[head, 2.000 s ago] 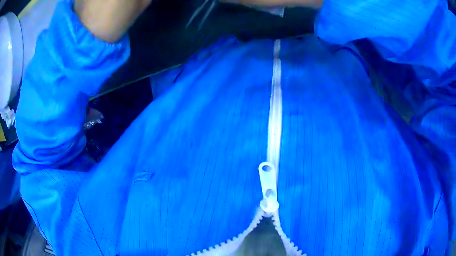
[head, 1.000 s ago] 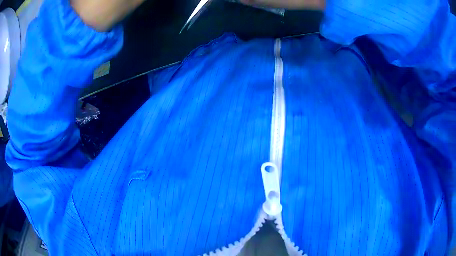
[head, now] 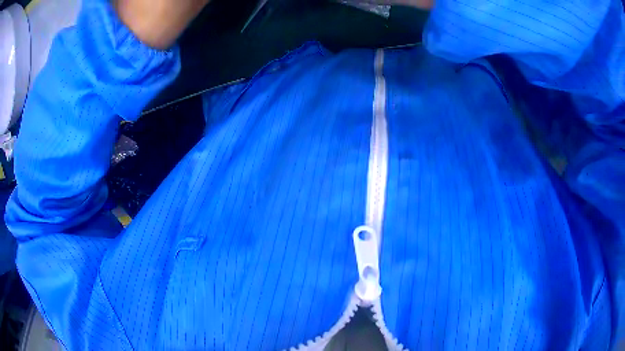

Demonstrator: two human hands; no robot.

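Observation:
My left hand (head: 159, 19) shows only as the wrist and lower hand at the top left; its fingers are cut off by the top edge. My right hand (head: 414, 3) is a thin strip of skin at the top edge, right of the middle, with its fingers out of view. A slim, pointed, metallic piece, which looks like tweezers (head: 254, 15), sticks down into view between the hands. What holds it is out of the picture. A shiny, translucent bit of wrap (head: 373, 8) shows beside my right hand.
The dark green bench top (head: 212, 62) lies beyond my blue smock (head: 274, 206), its edge running slantwise. A white round object (head: 12, 68) stands at the far left. Crumpled clear wrap (head: 125, 149) shows beside my left sleeve.
The pointed metal piece moved down and showed more brightly a second ago, and is now mostly back beyond the top edge. Both sleeves have shifted slightly.

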